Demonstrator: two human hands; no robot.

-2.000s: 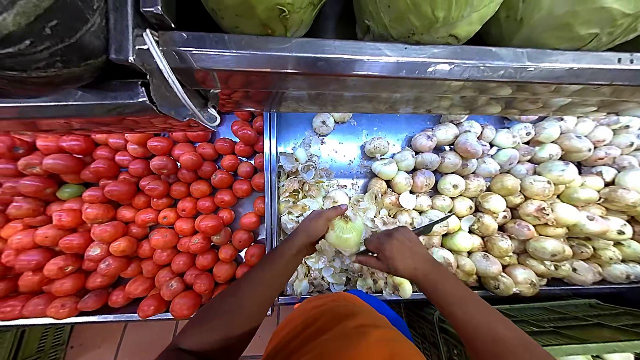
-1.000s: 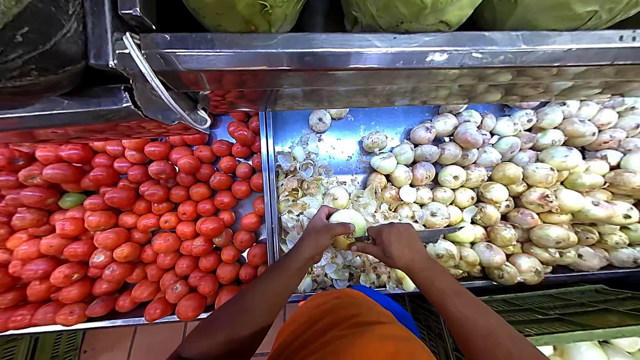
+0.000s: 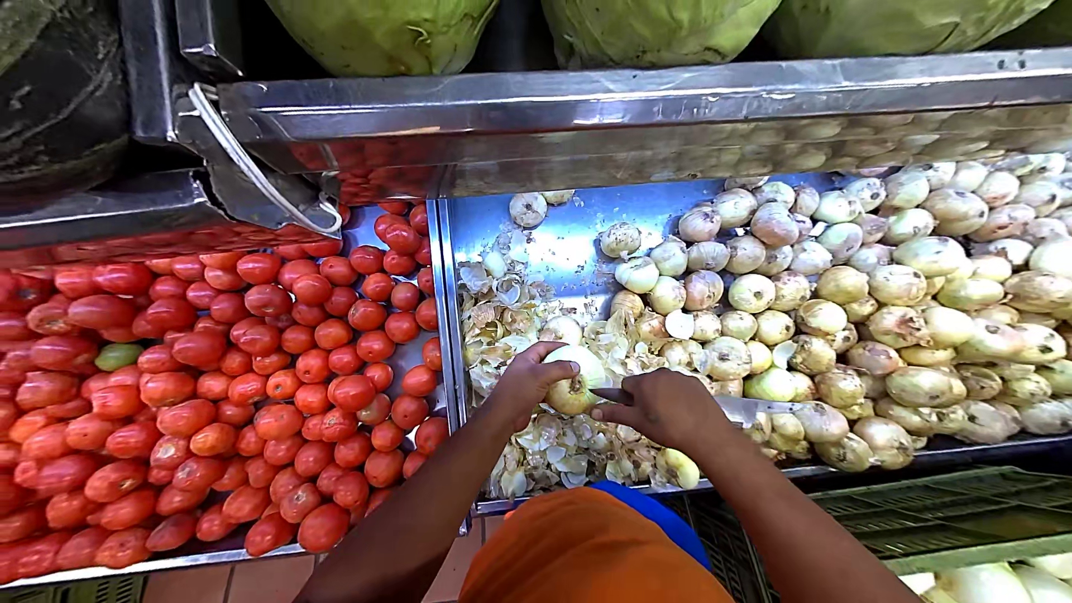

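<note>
My left hand (image 3: 532,381) grips a pale, partly peeled onion (image 3: 576,378) with the thumb over its top, its root end facing me. Close beside it, my right hand (image 3: 666,406) is closed around a knife (image 3: 758,408) whose blade points to the right, away from the onion. The short end of the knife and a fingertip are next to the onion. Below both hands lies a heap of loose onion skins (image 3: 557,448) in a metal bin. Many whole onions (image 3: 837,318) are piled in the same bin, to the right.
A metal divider (image 3: 448,335) separates the onions from a bin of red tomatoes (image 3: 201,402) on the left, with one green one among them. Cabbages (image 3: 662,29) sit on a metal shelf (image 3: 586,96) above. Green plastic crates (image 3: 946,511) stand at the lower right. A white cable (image 3: 251,167) hangs from the shelf corner.
The onion has turned in my left hand and its root end now faces me. The knife stays in my right hand.
</note>
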